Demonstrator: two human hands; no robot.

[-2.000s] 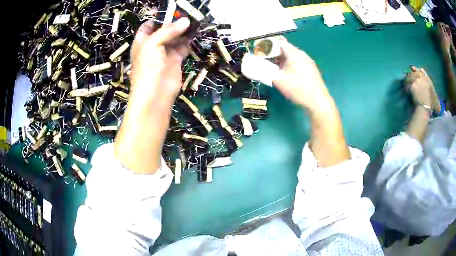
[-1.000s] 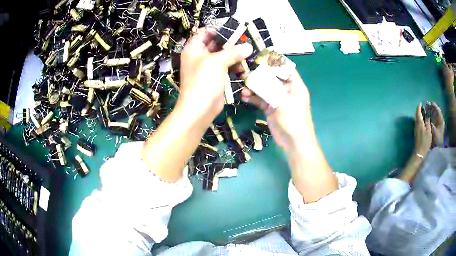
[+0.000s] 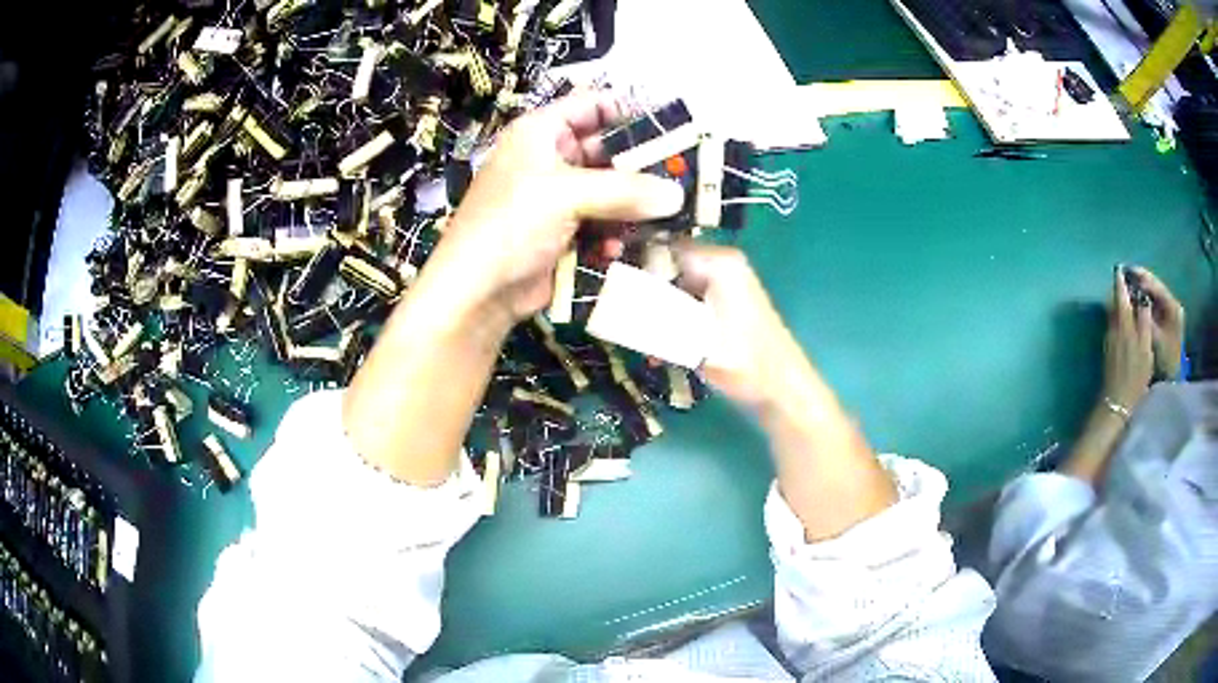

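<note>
My left hand [image 3: 541, 200] grips a small dark part [image 3: 672, 203] with a red-orange spot. Several black binder clips with cream strips sit around the part's edge; one clip [image 3: 723, 184] points right with its wire handles out. My right hand [image 3: 735, 327] is just below and right of the part and holds a plain white piece [image 3: 649, 315] by its right end. The right fingertips are close to the part's lower edge; whether they touch it is unclear. My left fingers hide much of the part.
A loose pile of binder clips [image 3: 301, 188] covers the green mat's left side. A slotted black tray [image 3: 60, 494] stands far left. A white board [image 3: 708, 60] lies behind my hands, with yellow tape [image 3: 875, 96] beside it. Another person's hands [image 3: 1139, 334] are at right.
Over two seconds, my left hand has moved right and down with the clipped part, meeting my right hand. The white piece has turned and sits lower. The tan round end no longer shows clearly.
</note>
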